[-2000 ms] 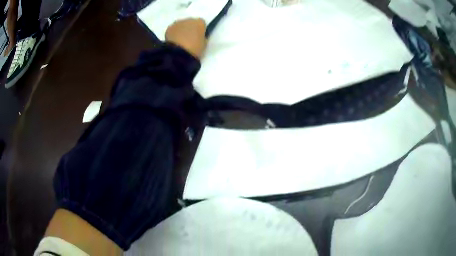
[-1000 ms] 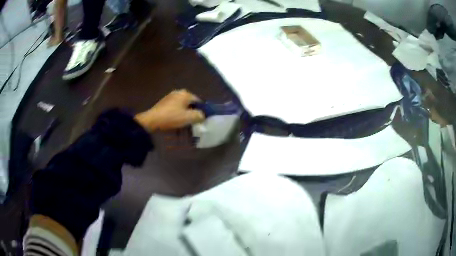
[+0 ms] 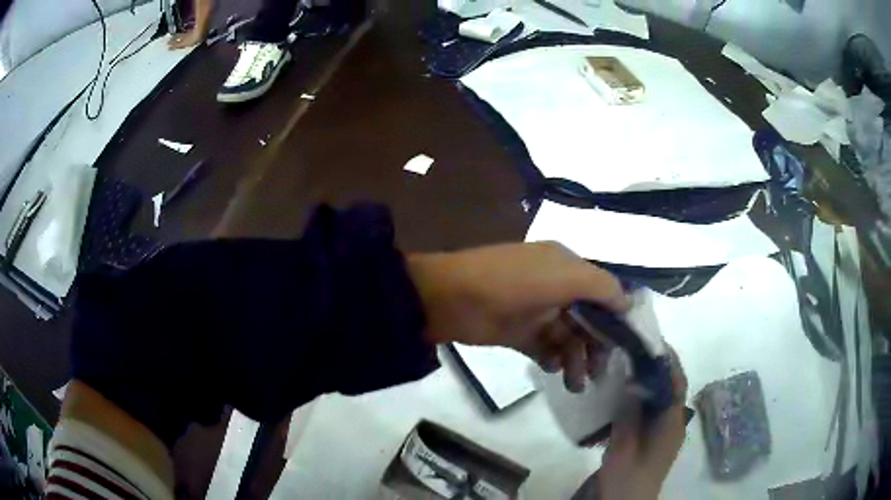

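My left hand, in a dark sleeve, reaches across from the left. It is closed on a small cut part, a white-topped piece with dark fabric. My right hand comes up from the bottom edge and grips the same part from the right. The part is bent, blurred and partly covered by my fingers. It is held above white-topped cut panels. A speckled, wrapped fabric weight lies on a panel to the right of my right hand.
An open box is at the bottom centre. A small open carton lies on the large far panel. A curved strip lies nearer. Another person's shoe stands on the dark table. Loose paper lies far right.
My left hand has brought the small part from the table's left side towards me and to the right. My right hand has come into view and grips it too. The view has turned left.
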